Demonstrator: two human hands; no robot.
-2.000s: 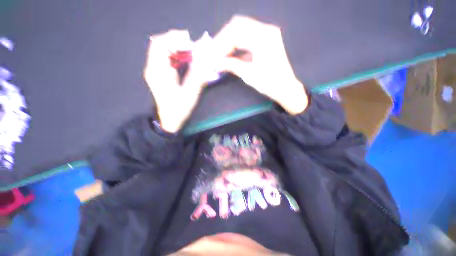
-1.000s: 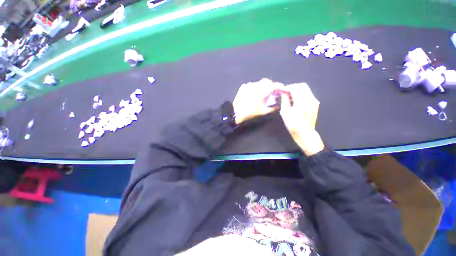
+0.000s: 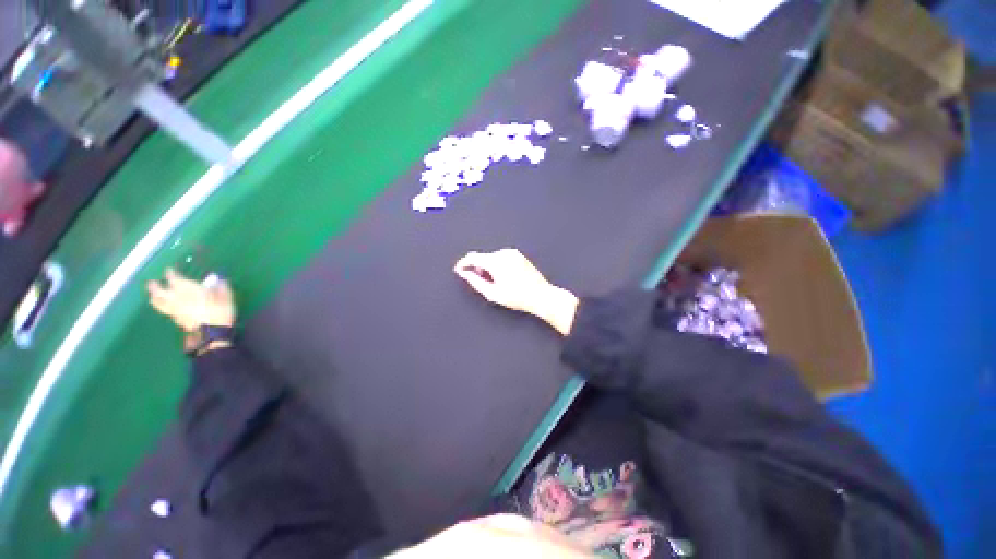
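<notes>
My left hand is stretched out over the green surface at the left, fingers spread. A small whitish piece lies beside its thumb, partly hidden by the hand; no grip on it shows. My right hand is above the dark mat, its thumb and fingertips close together. A dark reddish spot shows between them, too blurred to tell whether it is a held part or a gap. A pile of small white fittings lies on the mat beyond my right hand.
Pale wired housings are heaped at the mat's far end, with small white pieces beside them. An open carton of purple-white parts is below the teal edge at right. A pale housing lies lower left. A metal fixture stands upper left.
The view has turned. My hands, together over the mat before, are now far apart: the left reaches out onto the green surface, the right stays over the mat.
</notes>
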